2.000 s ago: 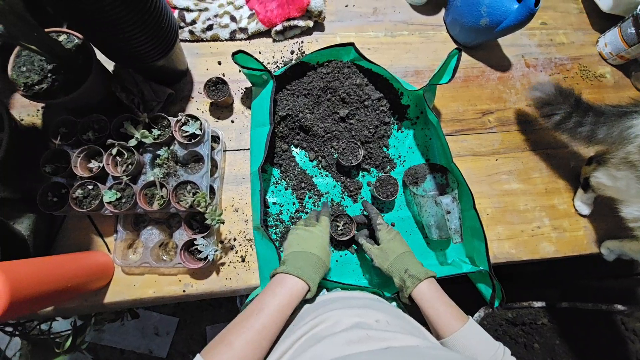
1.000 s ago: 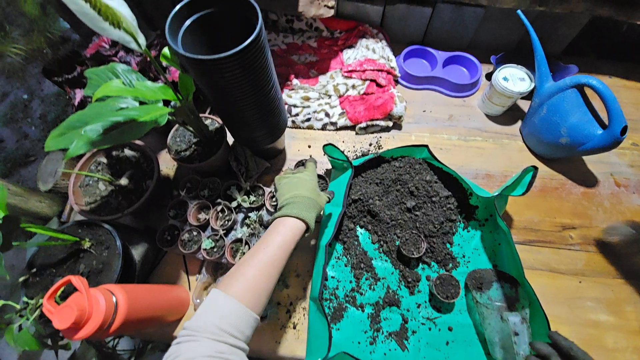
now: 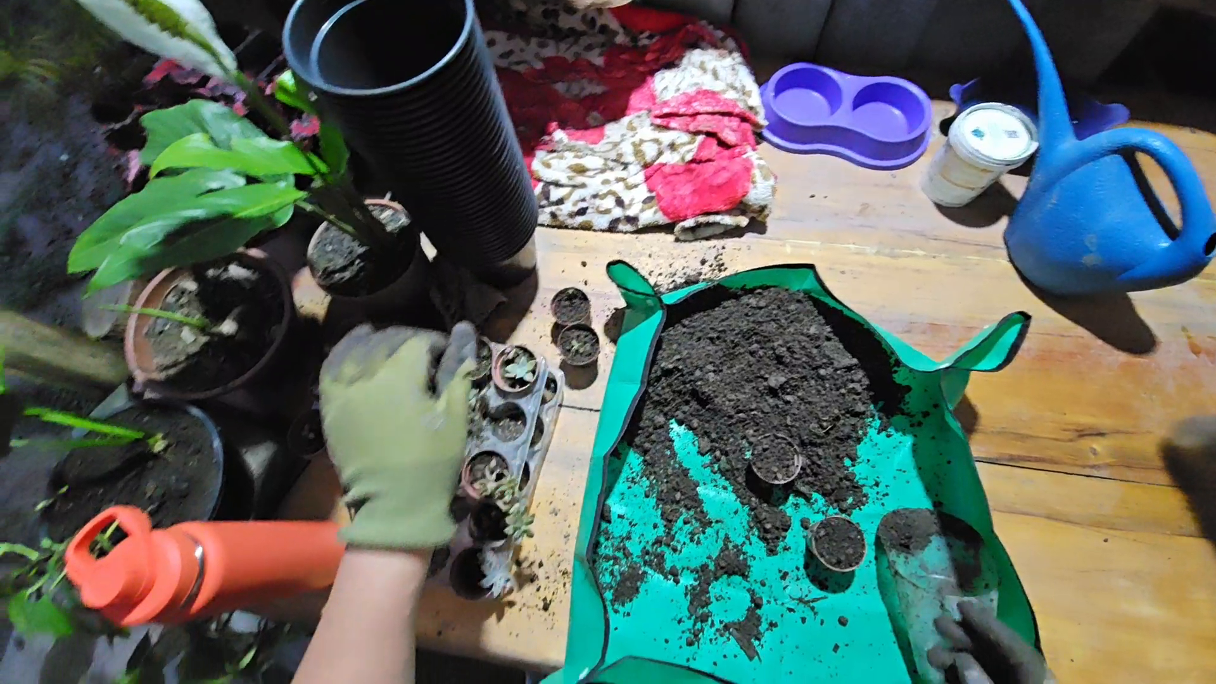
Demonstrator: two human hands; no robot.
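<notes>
My left hand (image 3: 399, 432), in a green glove with dark fingertips, is over the plastic tray (image 3: 544, 404) of small potted succulents and hides much of it; whether it grips a pot cannot be seen. Right of the tray, two small pots (image 3: 578, 344) stand on the wood. The green potting mat (image 3: 698, 589) holds a heap of dark soil (image 3: 760, 380) and two small soil-filled pots (image 3: 838, 543). At the mat's lower right, my gloved right hand (image 3: 983, 646) is at a clear plastic container (image 3: 926, 570) with soil inside; its grip is unclear.
An orange bottle (image 3: 247, 568) lies left of my forearm. Stacked black pots (image 3: 427, 142) and potted plants (image 3: 209, 323) stand at the left. Along the back are a patterned cloth (image 3: 655, 133), a purple double bowl (image 3: 845, 114), a lidded tub (image 3: 978, 157) and a blue watering can (image 3: 1092, 209).
My left hand has left the small pot at the mat's front, reached beside the mat's upper left corner, then moved left over the tray. Two pots now stand beside the tray. The view has shifted left.
</notes>
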